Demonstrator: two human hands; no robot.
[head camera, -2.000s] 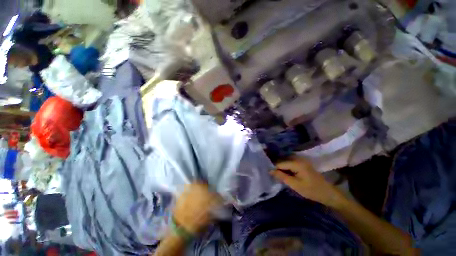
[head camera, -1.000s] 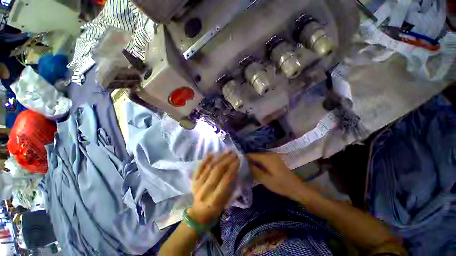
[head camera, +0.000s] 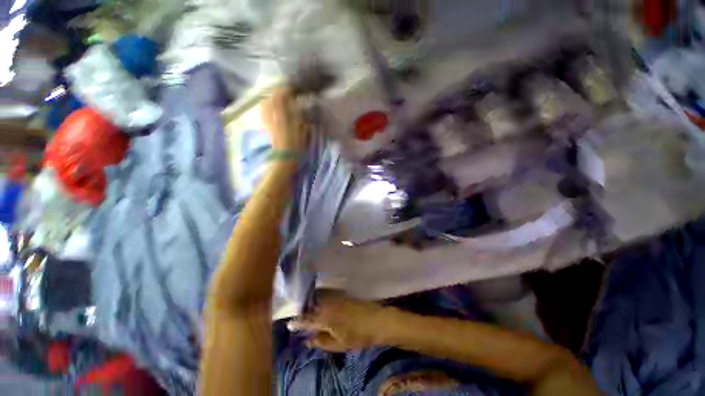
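A light blue-grey garment piece (head camera: 321, 189) hangs in narrow folds left of the needle area, between my two hands. My left hand (head camera: 284, 124) is blurred, stretched far forward by the left end of the overlock machine (head camera: 464, 54); its fingers do not show clearly. My right hand (head camera: 336, 321) is at the table's front edge, its fingers closed on the near end of the piece. The lamp lights the bare plate beside the needle area (head camera: 383, 193). No cloth shows under the presser foot, though blur hides detail.
A long blue-grey garment pile (head camera: 162, 247) drapes at left. Red (head camera: 85, 155) and white (head camera: 112, 85) plastic bags lie beyond it. A white strip (head camera: 533, 228) runs along the machine front, below the tension knobs (head camera: 498, 116). Dark blue cloth (head camera: 657, 302) is heaped at right.
My left hand has moved forward from the cloth before the needles to beside the machine's left end. My right hand has moved left and nearer me. The piece has shifted left, away from the needles.
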